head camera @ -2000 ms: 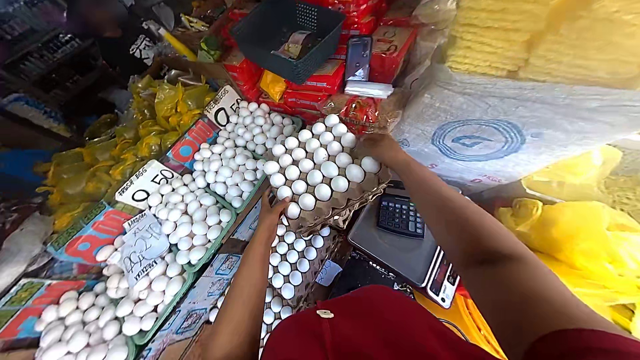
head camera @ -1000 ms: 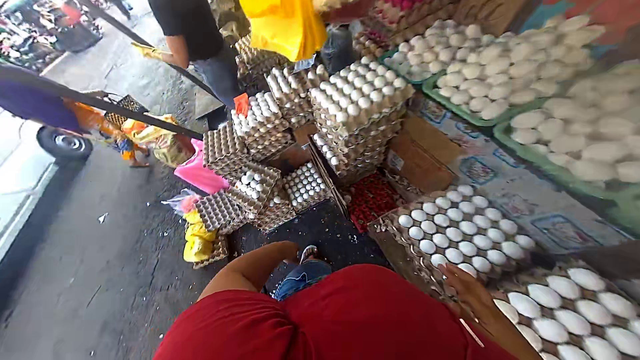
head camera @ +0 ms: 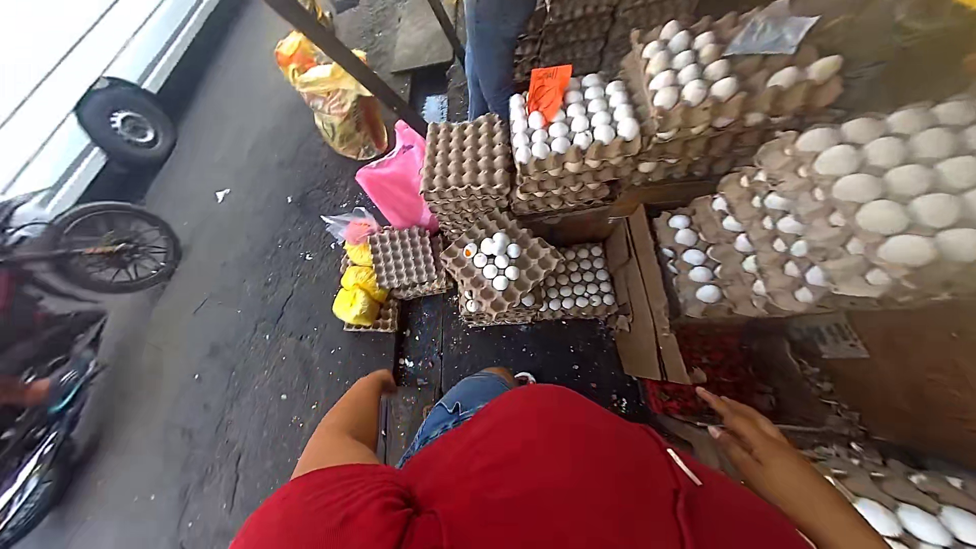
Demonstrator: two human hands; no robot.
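Observation:
My left hand [head camera: 383, 380] hangs low beside my body over the dark ground; its fingers are mostly hidden, so what it does cannot be told. At the right, my right hand [head camera: 743, 431] is empty with its fingers apart, near the edge of an open cardboard box [head camera: 656, 335] and some red packs [head camera: 713, 374]. White eggs in a tray [head camera: 915, 518] are at the lower right. In front of me a turned cardboard egg tray [head camera: 476, 274] bears several white eggs, with a fuller tray of eggs [head camera: 579, 284] beside it.
Stacked empty egg trays [head camera: 467, 156] stand ahead, near a pink plastic bag [head camera: 396, 177] and yellow bags [head camera: 358, 293]. Tall egg stacks [head camera: 907, 175] rise at the right. A person's jeans [head camera: 492, 61] show behind. A motorcycle wheel [head camera: 114, 248] and a vehicle tire [head camera: 128, 126] are left.
Two seconds ago both hands held a full egg tray over a scale; now my right hand is empty. The view has swung far round to the street side.

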